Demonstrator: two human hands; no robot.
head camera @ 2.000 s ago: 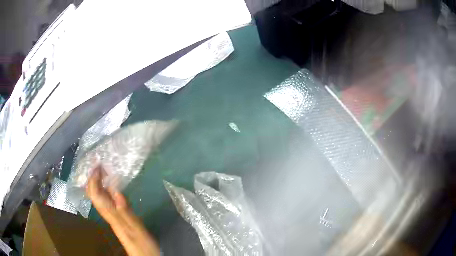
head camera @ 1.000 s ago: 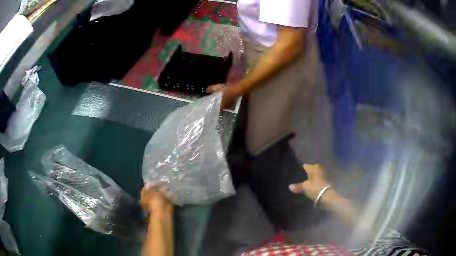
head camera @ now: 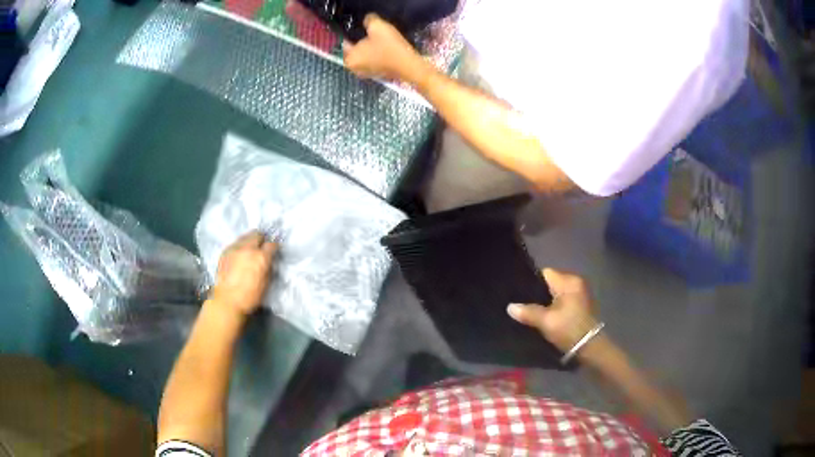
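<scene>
My right hand [head camera: 567,312] grips the right edge of a black finned housing [head camera: 474,290], which is held in the air off the bench's edge. My left hand [head camera: 246,268] holds a pale bubble bag [head camera: 313,241] over the green bench near its edge. The bag looks flat, and its right corner meets the housing's upper left corner. I cannot tell if the housing has entered the bag. More crumpled clear bags [head camera: 116,268] lie on the bench to the left.
A co-worker in a pale top [head camera: 608,80] stands close ahead, one hand on a black part [head camera: 393,11] on the red-green mat. A bubble wrap strip [head camera: 286,98] lies along the bench. A blue bin [head camera: 693,214] is at right, and a brown carton [head camera: 63,411] at lower left.
My left hand has lowered the bag onto the bench side, and the housing in my right hand has come up beside it. The co-worker has leaned further in.
</scene>
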